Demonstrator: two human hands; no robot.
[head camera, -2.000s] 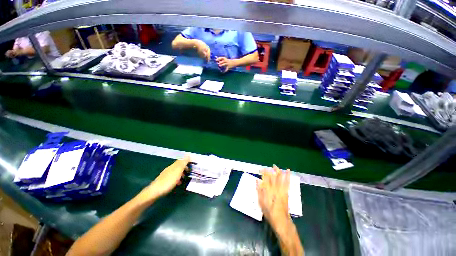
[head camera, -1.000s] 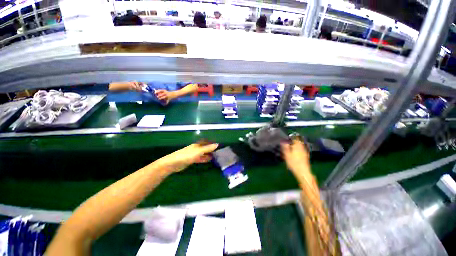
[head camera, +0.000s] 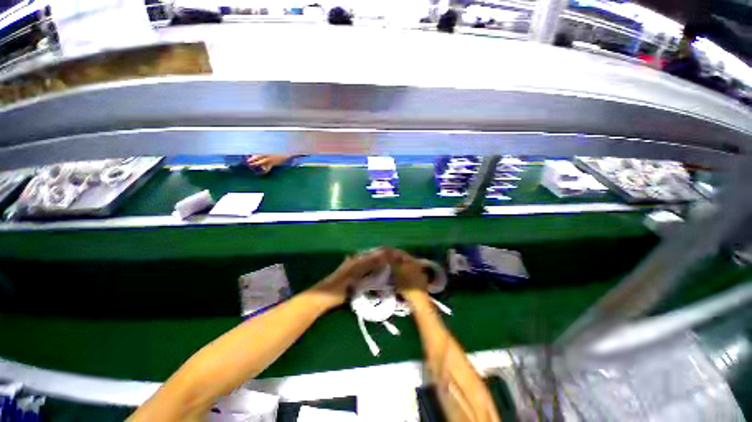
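Observation:
A bunch of white cable coils (head camera: 377,303) is over the green conveyor belt in the middle, with short loose ends hanging toward me. My left hand (head camera: 360,270) grips the bunch from its left side. My right hand (head camera: 409,276) grips it from the right, with one coil showing past its outer side. The fingers are partly hidden and blurred. White leaflets (head camera: 328,414) lie on the near ledge, cut off by the bottom edge and partly behind my forearms.
Boxes lie on the belt left (head camera: 265,290) and right (head camera: 501,263) of my hands. A grey metal shelf (head camera: 330,111) crosses overhead. A slanted post (head camera: 660,272) and plastic-lined tray (head camera: 660,383) are at right. Across are cable trays (head camera: 136,188), stacked boxes (head camera: 382,176) and a person's hand.
My hands have come together at the belt's middle, around the cables. The box near my left hand now lies farther left in view. The camera view has shifted.

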